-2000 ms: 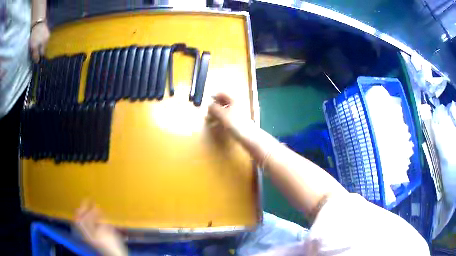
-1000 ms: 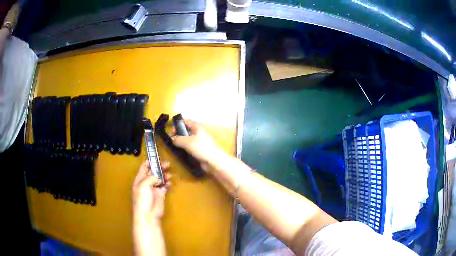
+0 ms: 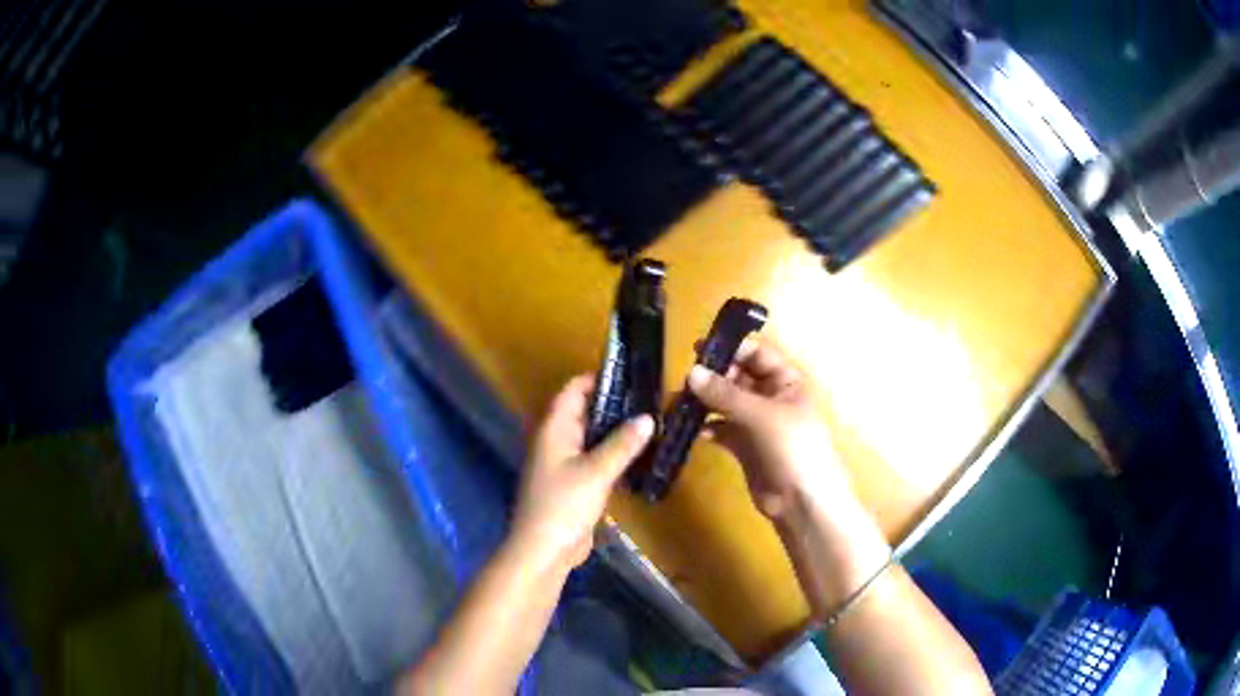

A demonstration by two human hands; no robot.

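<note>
My left hand (image 3: pixel 571 456) is closed around black handles (image 3: pixel 636 347), upright over the near part of the yellow tray; I cannot tell exactly how many. My right hand (image 3: pixel 768 415) grips another black handle (image 3: pixel 700 394) by its side, slanting down toward the left hand. Its lower end is close to the held handles. More black handles lie side by side in rows on the yellow tray (image 3: pixel 449 258), one group (image 3: pixel 816 150) shining silver under the lamp and a darker mass (image 3: pixel 585 136) beside it.
A blue crate (image 3: pixel 143 408) stands left of the tray, with a white liner (image 3: pixel 272 503) and a block of black parts (image 3: pixel 302 347) at its far end. A smaller blue basket (image 3: pixel 1088 639) is at the lower right. A curved metal edge (image 3: pixel 1040 116) runs behind the tray.
The view has turned toward the left and the blue crate has come into view. Both hands still hold black handles, now brought closer together near the tray's near edge.
</note>
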